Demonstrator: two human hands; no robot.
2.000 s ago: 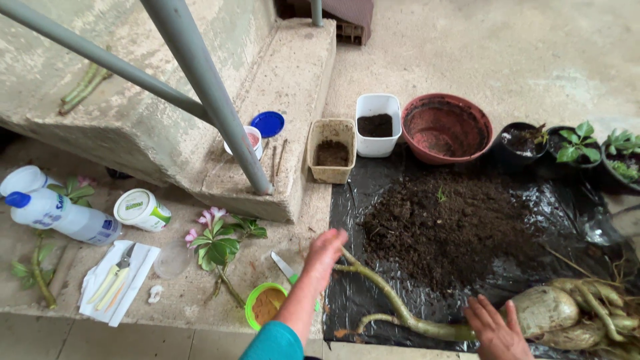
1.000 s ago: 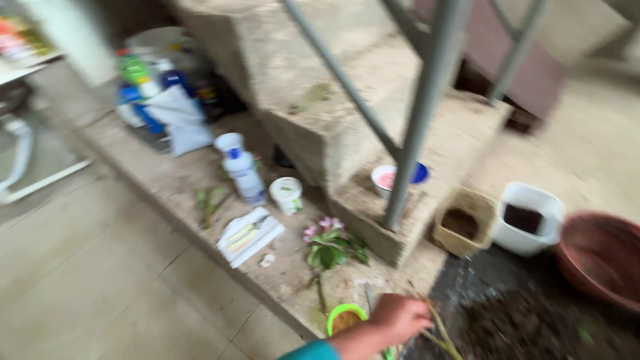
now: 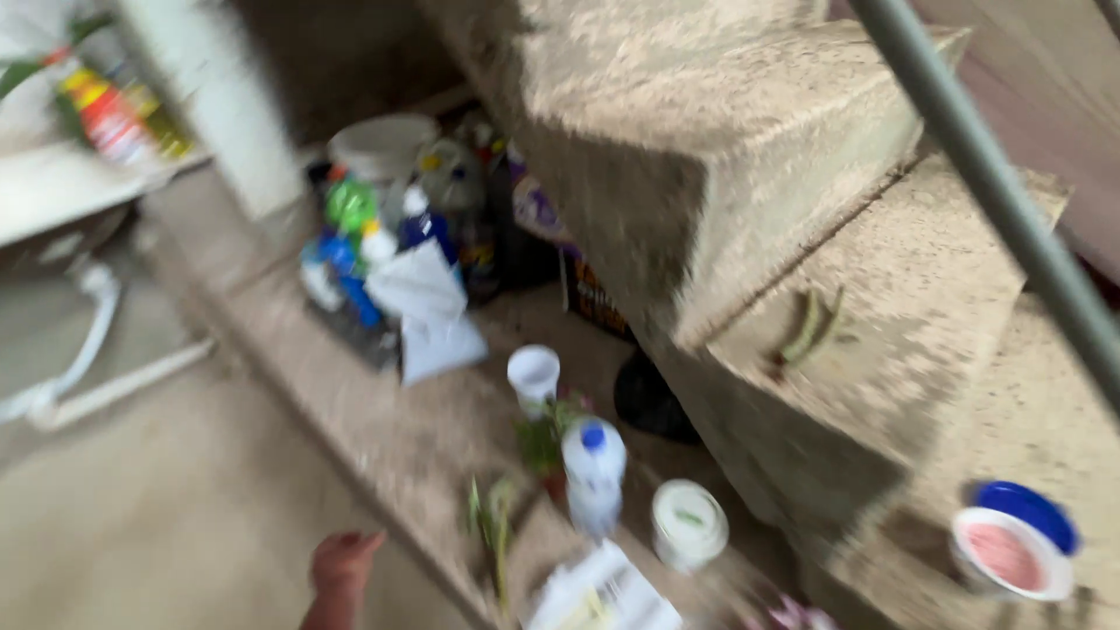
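Note:
My left hand (image 3: 343,564) reaches in from the bottom edge, over the floor just left of the concrete ledge. It is blurred, and I make out nothing held in it. Nearest to it on the ledge lies a green plant cutting (image 3: 497,534). Right of that stand a clear plastic bottle with a blue cap (image 3: 595,477) and a white lidded tub (image 3: 689,525). A white paper (image 3: 604,595) lies at the bottom edge with a pale tool on it. My right hand is out of view.
Concrete stairs (image 3: 787,149) with a grey metal rail (image 3: 989,175) rise at the right. A white bowl of pink powder (image 3: 1006,557) and a blue lid (image 3: 1028,514) sit on the lowest step. Cleaning bottles (image 3: 350,210) and a white bag (image 3: 424,302) stand further back.
The view has swung far left, off the soil and pots. My left hand, earlier at a long stem, now appears over the floor beside the ledge. My right hand has left the view.

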